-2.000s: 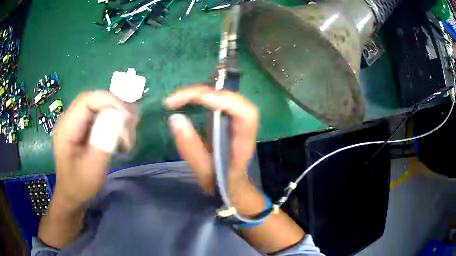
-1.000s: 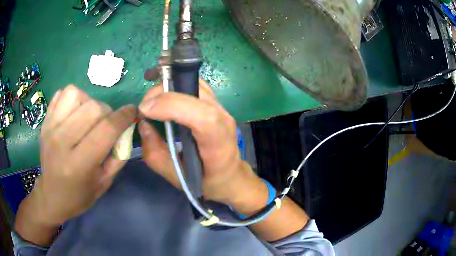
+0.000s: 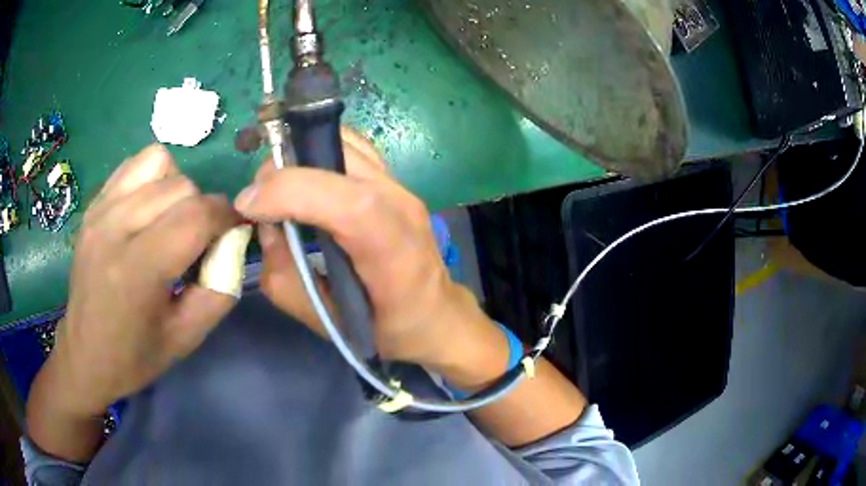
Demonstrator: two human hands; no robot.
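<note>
My right hand [image 3: 385, 252] is closed around the black handle of the soldering iron [image 3: 316, 128]. The iron's tip runs out of the top of the picture. A white solder feed tube [image 3: 302, 271] runs along the handle and loops off right. My left hand [image 3: 133, 275] is curled, with a pale finger cot [image 3: 226, 263] on the thumb. The fingertips of both hands meet in front of my body; what is between them is hidden. A white plastic housing [image 3: 184, 113] lies on the green bench mat [image 3: 408, 123], beyond my left hand.
Small circuit boards [image 3: 49, 171] lie at the left. Dark lead parts [image 3: 180, 11] are cut off at the top edge. The fume extractor hood [image 3: 579, 85] stands at the right. A blue crate [image 3: 27, 356] is below the bench edge at left. A black panel [image 3: 650, 313] is below right.
My hands have come together at the fingertips since the earliest frame. The right hand and iron have moved left. The housing, hood and boards have shifted left and up in view.
</note>
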